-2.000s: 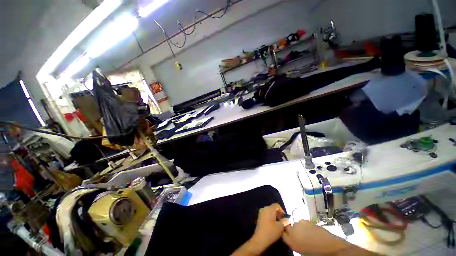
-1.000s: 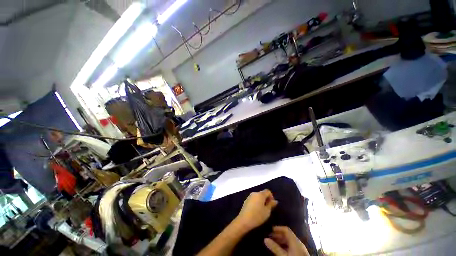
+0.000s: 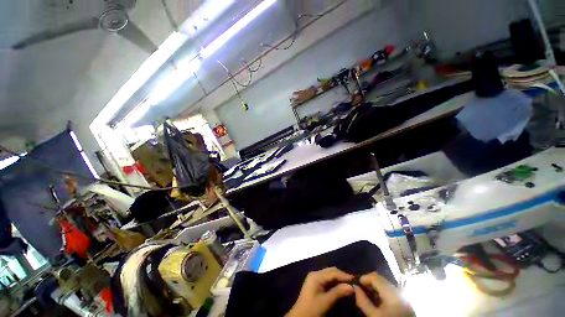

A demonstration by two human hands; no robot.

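Observation:
A black fabric piece [image 3: 279,278] lies on the white table left of the sewing machine's needle area. My left hand [image 3: 322,291] and my right hand [image 3: 379,297] are close together over its right part. The fingertips of both hands pinch a small dark bit, which looks like the fabric's edge; the detail is too small to be sure. The white sewing machine [image 3: 483,213] with a blue stripe stands to the right. Its lamp glares brightly beside the needle area, and the fabric is apart from the needle.
Scissors with orange-red and yellow handles [image 3: 495,272] and a small dark device [image 3: 519,246] lie under the machine arm. A clear parts tray [image 3: 238,266] and a yellowish machine [image 3: 189,269] are at left. Dark cloth heaps [image 3: 303,195] lie behind the table.
My hands were together near the needle, then apart over the fabric. Now they are together again, fingertips meeting over the cloth. The camera view has shifted.

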